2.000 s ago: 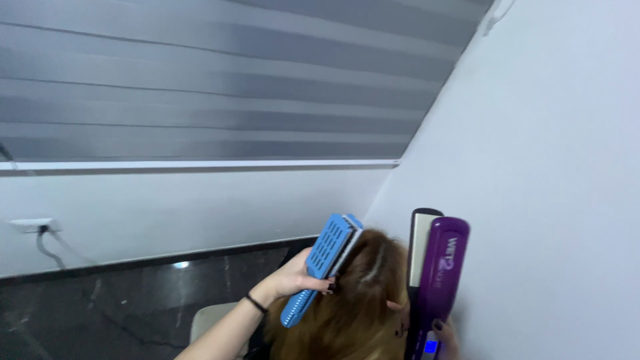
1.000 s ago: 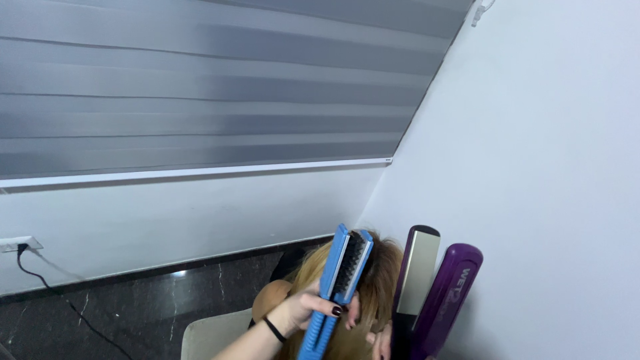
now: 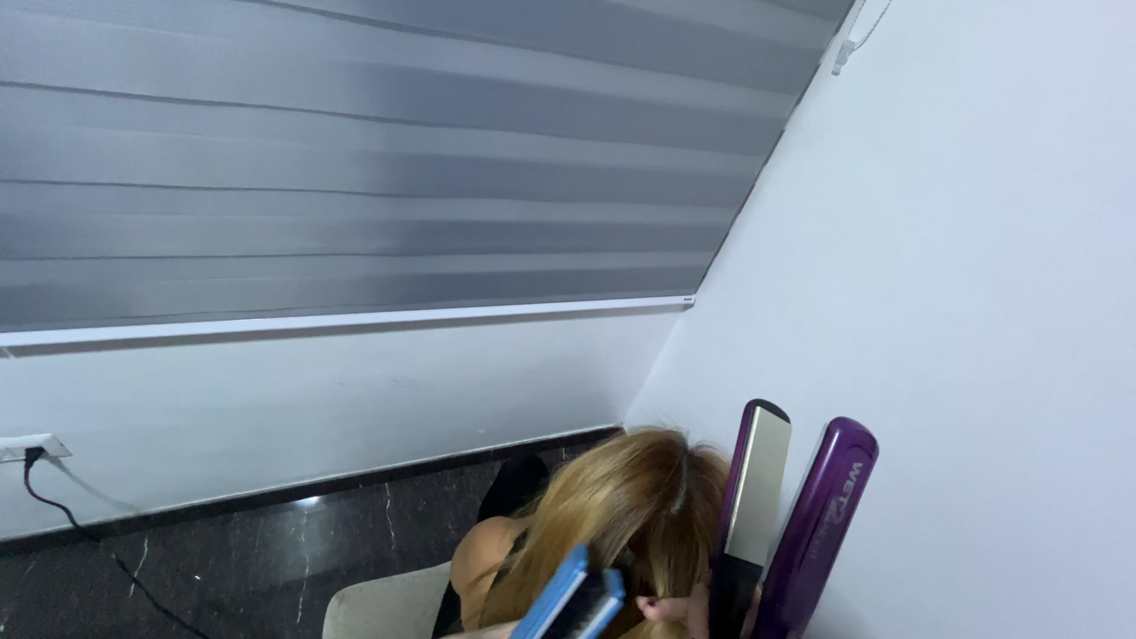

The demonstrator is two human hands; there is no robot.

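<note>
A seated person's long blonde-brown hair [image 3: 603,497] fills the lower middle of the view. My left hand [image 3: 488,631], mostly cut off by the bottom edge, holds a blue hinged brush [image 3: 572,599] whose two arms stand apart, dark bristles showing between them, close against the hair. At the right of the head, my right hand [image 3: 697,612] holds a purple flat iron [image 3: 821,532] with its plates spread apart, one pale plate facing the view. Some fingers of this hand reach to the hair; the rest are hidden behind the iron or out of frame.
A pale chair [image 3: 382,603] stands under the person. Behind are a striped roller blind [image 3: 399,177] and a white wall [image 3: 958,266] close on the right. A black cord [image 3: 115,564] runs from a wall socket [image 3: 18,448] over the dark marble floor [image 3: 266,568].
The blue brush has moved down along the hair, and my left hand has mostly dropped out of view. The flat iron stays at the right of the head with its plates apart.
</note>
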